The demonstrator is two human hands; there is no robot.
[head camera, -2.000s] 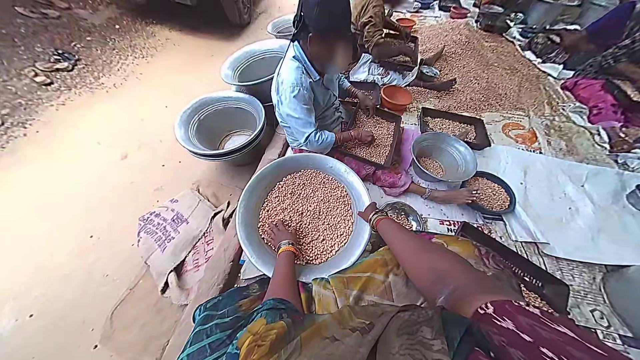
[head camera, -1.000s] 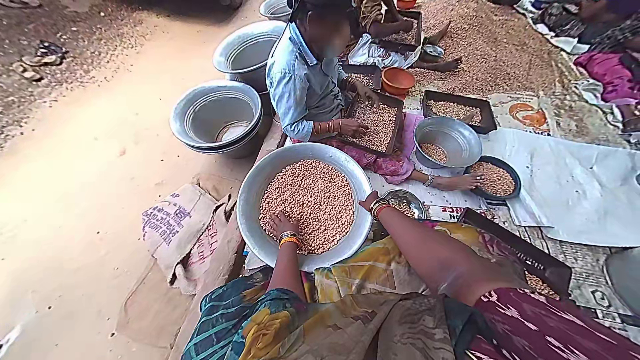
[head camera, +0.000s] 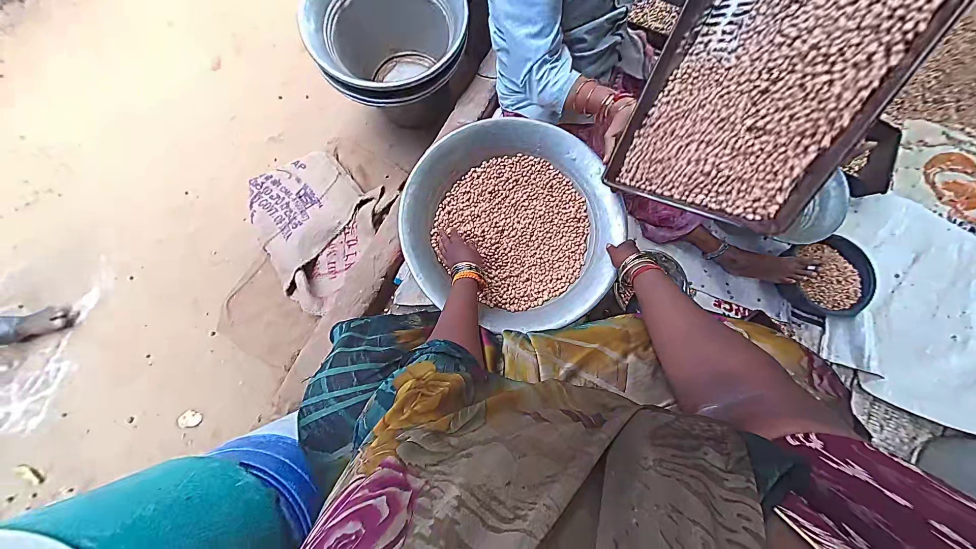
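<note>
A wide aluminium basin (head camera: 418, 229) sits in front of me with a heap of shelled peanuts (head camera: 526, 229) inside. My left hand (head camera: 460, 250) rests on the left edge of the heap, its fingertips partly among the nuts. At the basin's right rim is my right hand (head camera: 624, 253), with fingers curled against it; how firmly it grips is unclear. Upper right, a dark rectangular tray (head camera: 762, 114) full of the same nuts is raised and tilted beside the basin, near a co-worker's hand (head camera: 616, 122).
Stacked metal tubs (head camera: 389, 46) stand beyond the basin on the left. A printed burlap sack (head camera: 305, 221) lies on the ground. A black bowl of nuts (head camera: 829, 276) is near a co-worker's foot (head camera: 770, 267). Blue and teal containers (head camera: 183, 496) are at lower left, a person's foot (head camera: 46, 323) farther left.
The co-worker's tray of nuts has been lifted from the ground towards the basin. Blue and teal containers and a foot now show on the left. My hands stay at the basin.
</note>
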